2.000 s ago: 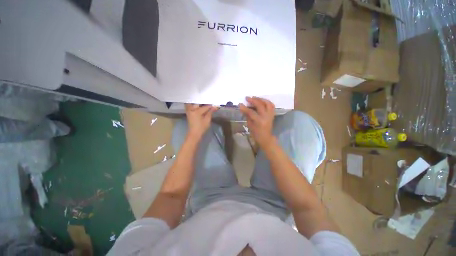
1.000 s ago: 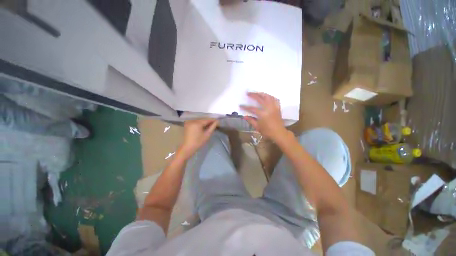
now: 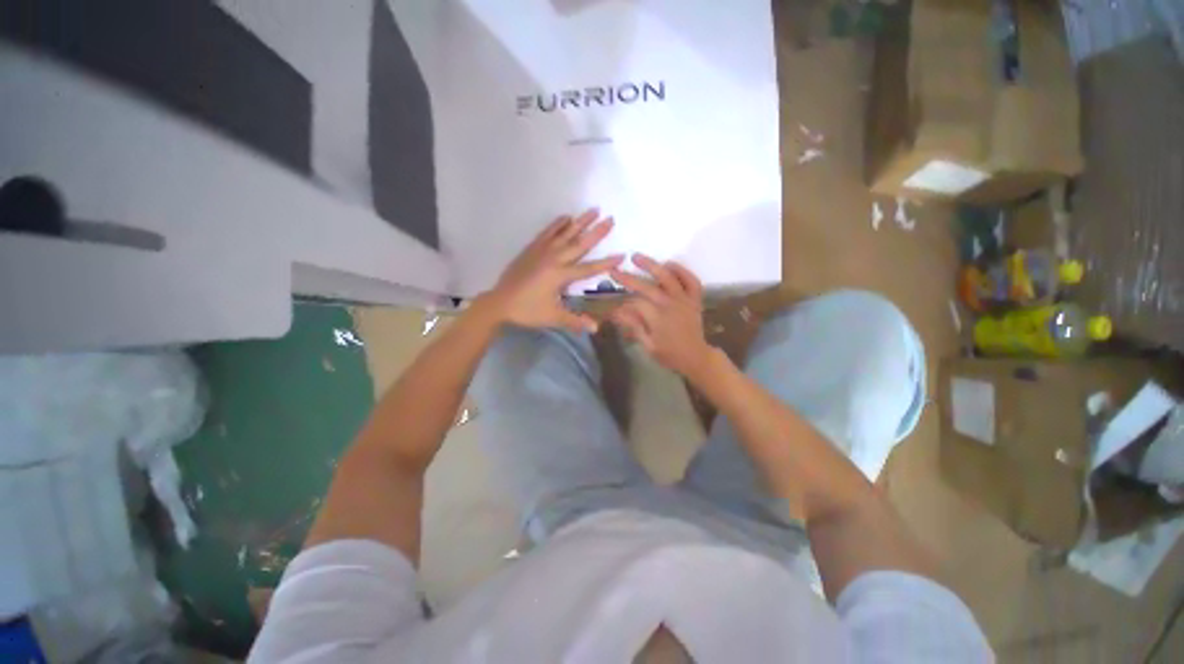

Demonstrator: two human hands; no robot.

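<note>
The printed carton (image 3: 156, 208) lies in front of my knees, its white end flap (image 3: 649, 175) with FURRION lettering facing me. A small black plastic piece (image 3: 603, 287) sits at the flap's near edge, between my hands. My left hand (image 3: 552, 276) rests on the flap's near edge with its fingers spread, left of the black piece. My right hand (image 3: 662, 309) has bent fingers at the same edge, just right of the piece. Neither hand visibly holds anything, though my right fingertips are close to the piece.
Plain brown cartons stand at the upper right (image 3: 980, 110) and right (image 3: 1026, 448); the lower one holds scraps. Yellow bottles (image 3: 1032, 331) lie between them. Wrapped goods (image 3: 78, 454) stand at the left beside the green floor (image 3: 273, 454). Flattened cardboard and paper scraps lie around my legs.
My left hand has moved from below the flap edge up onto the flap, fingers spread. My right hand has drawn down to the edge. The carton's side panel has shifted at the left.
</note>
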